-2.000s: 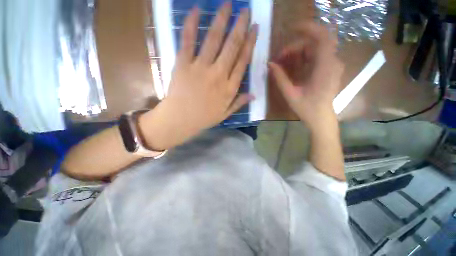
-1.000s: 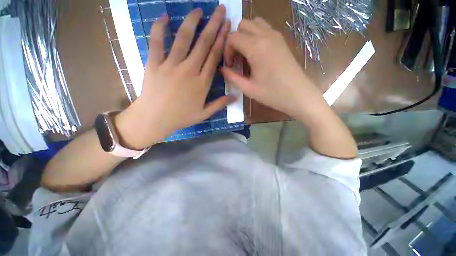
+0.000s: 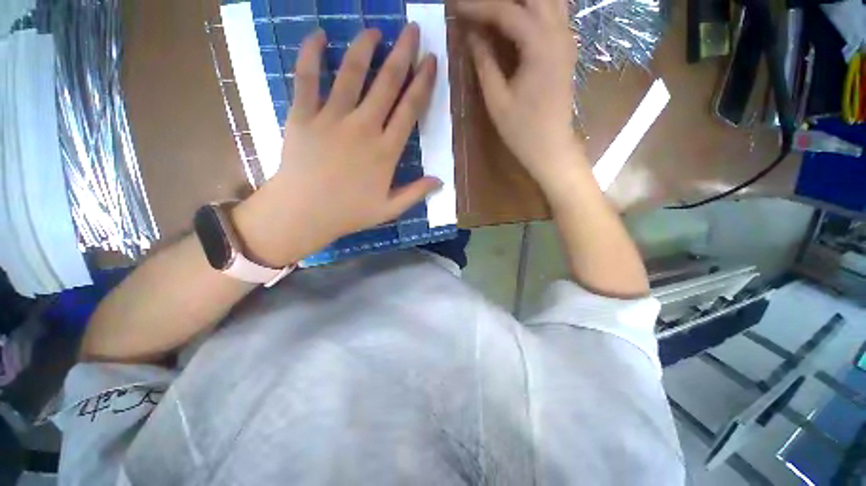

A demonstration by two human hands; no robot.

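Note:
The blue solar cell matrix (image 3: 323, 59) lies flat on the brown board, crossed by pale lines and cut off by the top edge. One white strip (image 3: 253, 85) lies along its left side and another white strip (image 3: 439, 123) along its right side. Thin ribbon ends and a bus ribbon (image 3: 231, 114) show left of the cells. My left hand (image 3: 347, 142) lies flat on the cells with fingers spread, fingertips near the right strip. My right hand (image 3: 522, 90) is just right of that strip near the top edge, fingers curled and partly cut off; whether it holds anything is unclear.
A white strip stack (image 3: 33, 161) and long ribbon bundle (image 3: 100, 123) lie at left. A short ribbon pile (image 3: 617, 33) is upper right, with a spare white strip (image 3: 632, 133) below it. A dark cord (image 3: 741, 187), dark block (image 3: 707, 30) and tools are at right. Metal racks (image 3: 760, 408) stand lower right.
My right hand has moved up and right along the right strip, away from my left hand's fingers. My left hand stays flat on the cells. The camera view has shifted.

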